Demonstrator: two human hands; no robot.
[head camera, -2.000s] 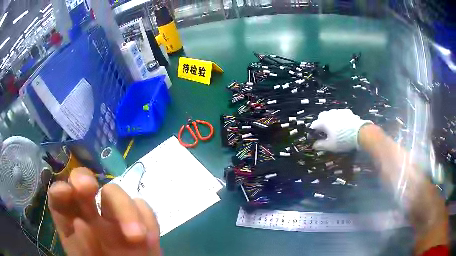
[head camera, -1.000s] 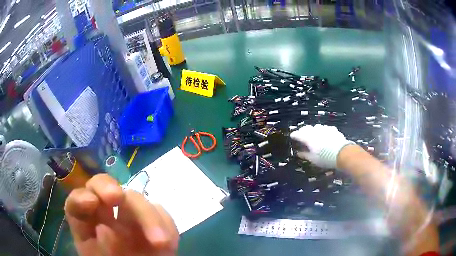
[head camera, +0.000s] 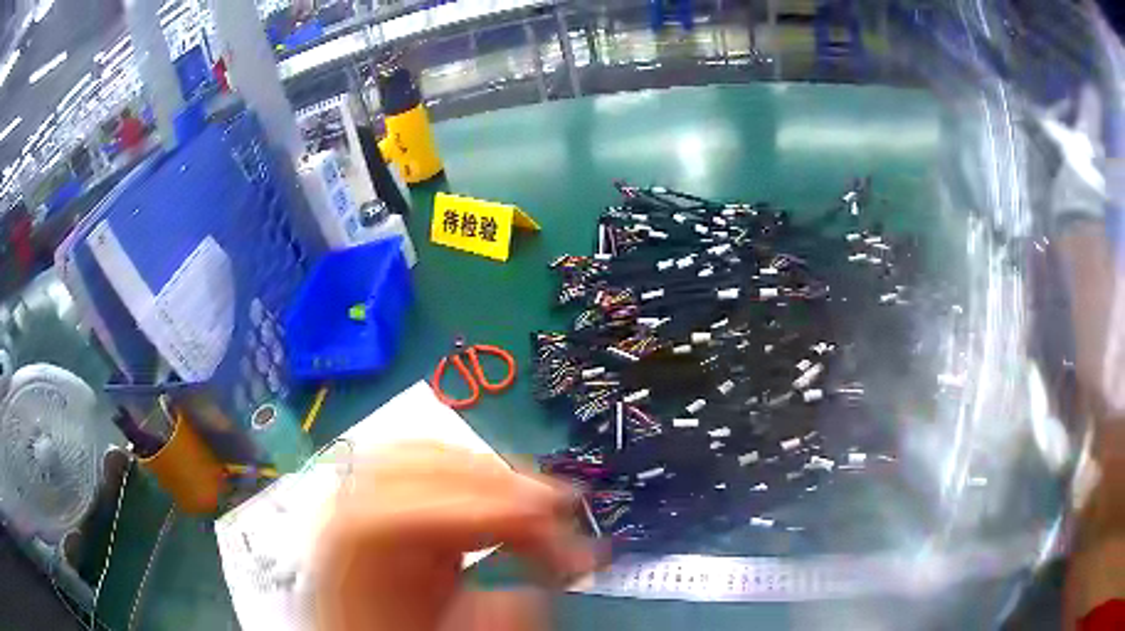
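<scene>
A large pile of black wire harnesses (head camera: 740, 333) with coloured wires and white labels lies on the green bench. My bare left hand (head camera: 457, 530) is blurred, low in the picture, over the papers, with its fingertips by the pile's lower left corner and the ruler's left end. Whether it grips anything is not clear. My right hand, in a white glove (head camera: 1076, 185), is blurred at the far right edge, away from the pile; its fingers cannot be made out. A steel ruler (head camera: 740, 578) lies along the pile's near side.
White papers (head camera: 278, 524) lie partly under my left hand. Orange-handled scissors (head camera: 474, 375), a yellow sign (head camera: 471, 227) and a blue bin (head camera: 352, 314) stand left of the pile. Further left are a blue file rack (head camera: 204, 247), an orange pen cup (head camera: 185, 468) and a white fan (head camera: 49, 444).
My left hand has moved right to the pile's lower left corner. My gloved right hand has left the pile and moved up to the far right edge.
</scene>
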